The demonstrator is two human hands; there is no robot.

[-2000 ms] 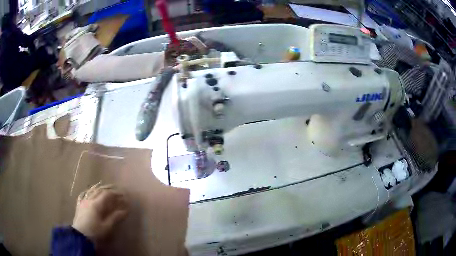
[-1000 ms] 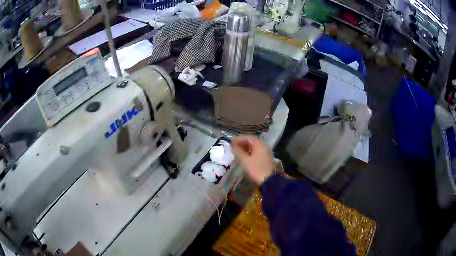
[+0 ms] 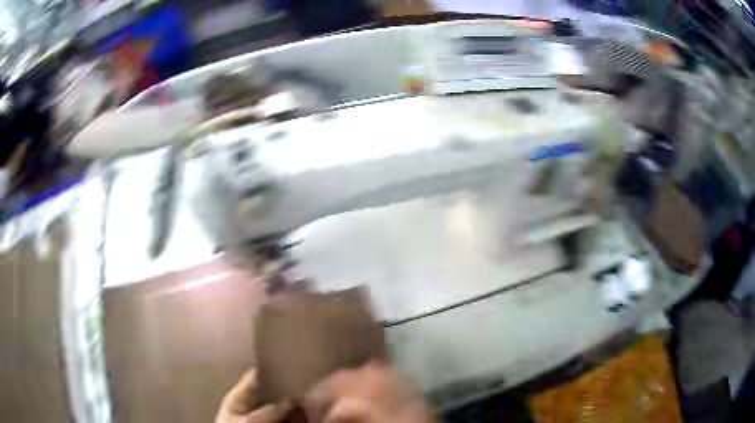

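Note:
A small brown patch pocket piece [image 3: 319, 340] is held up in front of the needle area, over the brown garment panel [image 3: 178, 347] on the machine table. My left hand [image 3: 248, 403] grips its lower left edge, cut off by the bottom of the picture. My right hand [image 3: 368, 396] is at its lower right edge, strongly blurred. The white sewing machine [image 3: 414, 161] stands behind. The presser foot is hidden or too blurred to tell.
White lumps [image 3: 627, 281] sit in the side tray at the right end. A stack of brown pieces [image 3: 675, 227] lies beyond. More brown cloth [image 3: 31, 330] is at far left, and an orange-yellow surface [image 3: 608, 388] at lower right.
The view has swung back left from the side tray to the machine. My right hand has moved from the tray to the small brown piece, and my left hand has come into view holding it.

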